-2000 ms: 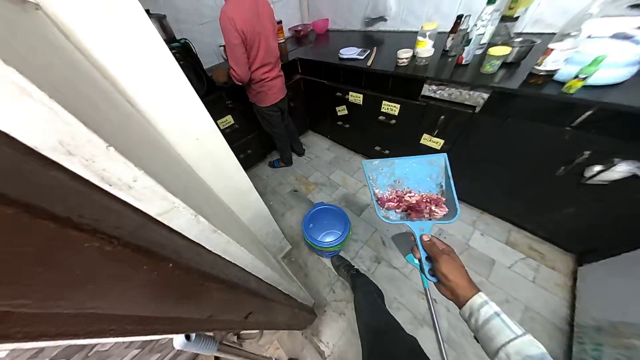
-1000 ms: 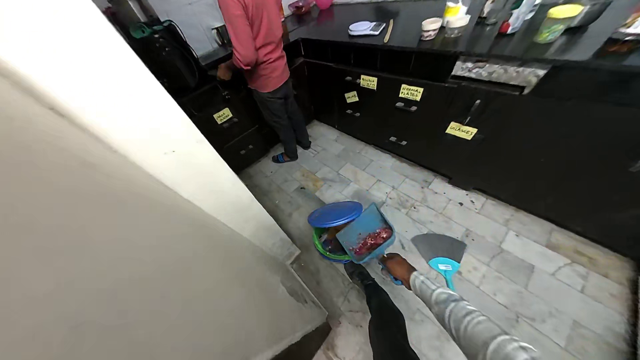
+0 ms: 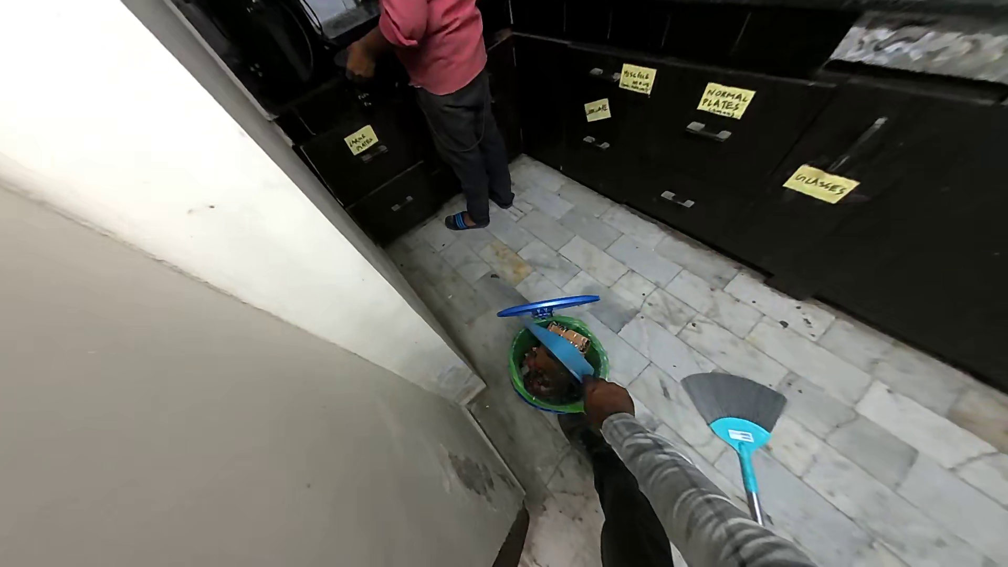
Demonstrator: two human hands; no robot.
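Observation:
My right hand (image 3: 608, 400) grips the handle end of a blue dustpan (image 3: 561, 351), which is tipped on its edge inside the mouth of a pedal bin (image 3: 600, 346). A green liner lines the bin, and brown and dark refuse (image 3: 547, 376) lies in it. The bin's blue lid (image 3: 549, 305) stands raised at the back. My foot is at the bin's near side. To the right of my hand, a broom (image 3: 736, 409) with grey bristles and a turquoise head rests with its bristles toward the cabinets. My left hand is out of view.
A white wall corner (image 3: 315, 260) rises close on the left. Black cabinets (image 3: 654, 150) with yellow paper labels run along the back and right. A person (image 3: 457, 87) in a red shirt stands at the far counter. Pale tiles (image 3: 693, 339) cover the floor.
The dustpan, earlier held up with reddish scraps in it, has moved down to the bin and now tips into it. The bin's lid has gone from closed to raised. The broom has parted from the dustpan.

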